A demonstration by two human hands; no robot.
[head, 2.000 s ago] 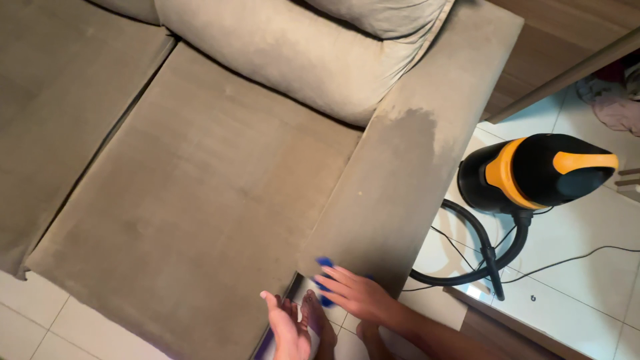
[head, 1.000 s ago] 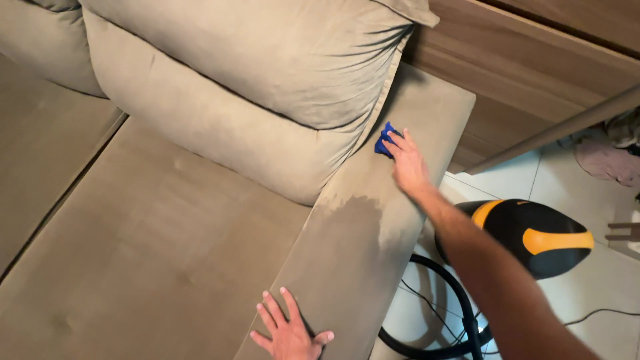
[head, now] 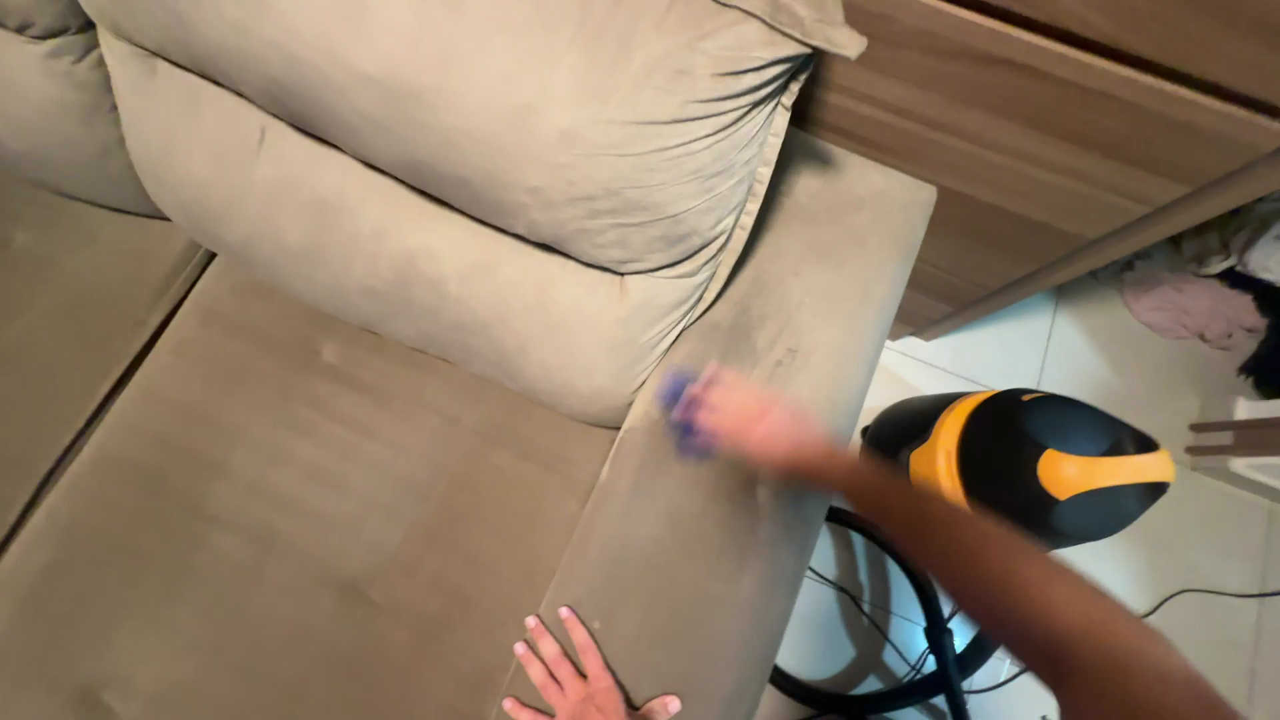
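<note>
A blue handheld brush or scrubber (head: 686,414), blurred by motion, is gripped in my right hand (head: 745,418) against the top of the sofa's armrest (head: 830,250). My left hand (head: 582,675) rests palm down near the lower end of the same armrest, fingers spread, holding nothing. Beige fabric covers the seat cushion (head: 330,500) and the large back cushion (head: 480,130) beside the armrest. Whatever dark patch lies under my right hand is partly hidden by it.
Right of the armrest, a black and yellow vacuum cleaner (head: 1040,465) stands on the tiled floor (head: 1110,620) with its black hose (head: 925,600) curled beside it. A wooden cabinet (head: 1040,150) stands behind the armrest, and fabric items (head: 1190,305) lie at the far right.
My right hand, with the blue tool, has come down the armrest from near its back end, where it was one second ago. My left hand has stayed on the armrest since then.
</note>
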